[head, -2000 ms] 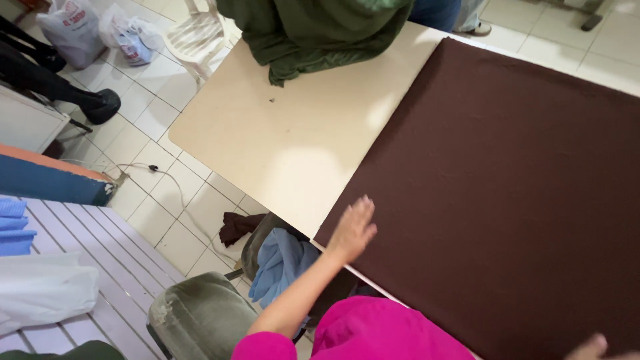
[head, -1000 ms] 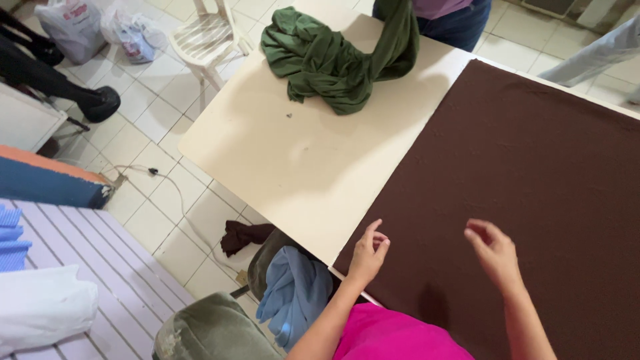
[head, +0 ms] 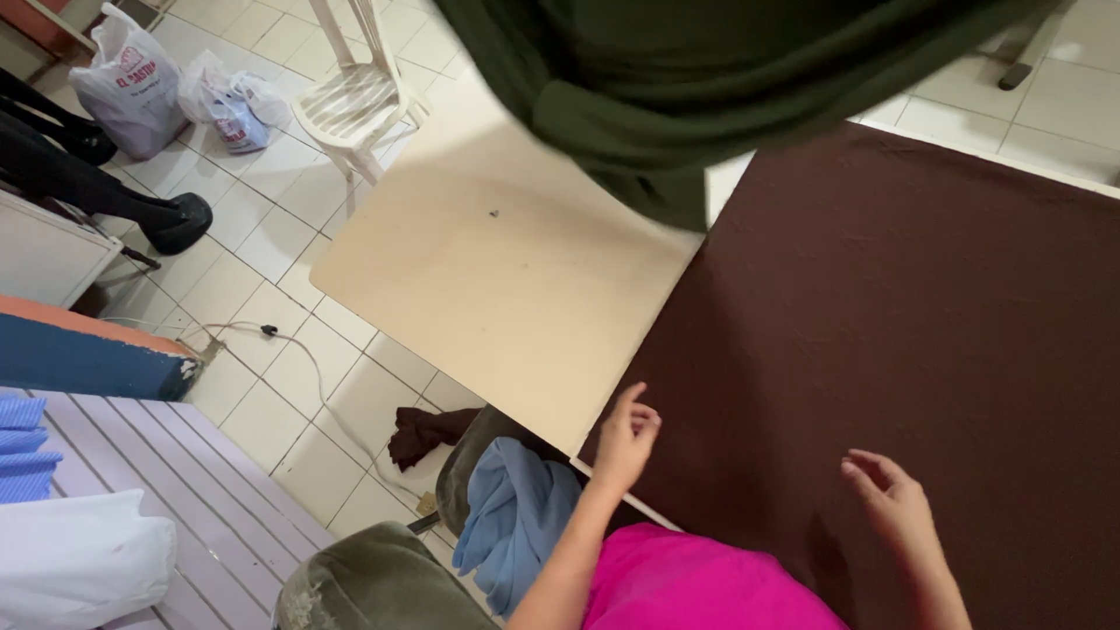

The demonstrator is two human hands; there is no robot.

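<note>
Dark brown fabric (head: 910, 332) lies flat over the right part of the table, its left edge running along a bare cream tabletop (head: 499, 289). Above that edge, at the top, a large dark green cloth (head: 700, 96) hangs in folds, slightly blurred; what holds it is out of view. My left hand (head: 628, 437) is over the brown fabric's lower left corner, fingers apart and holding nothing. Farther right, my right hand (head: 888, 494) hovers above the same fabric with thumb and fingers curved apart, empty, and a shadow falls beside it.
Light blue cloth (head: 516, 516) is draped by a worn green-grey chair (head: 376, 582) at the table's near edge. A white plastic chair (head: 359, 105), plastic bags (head: 136, 87) and a cable (head: 319, 376) are on the tiled floor. A slatted lilac surface (head: 219, 534) stands at the lower left.
The green cloth has been lifted off the cream tabletop, where it lay bunched one second ago. My right hand, at the lower right edge two seconds ago, has come inward; both hands are raised.
</note>
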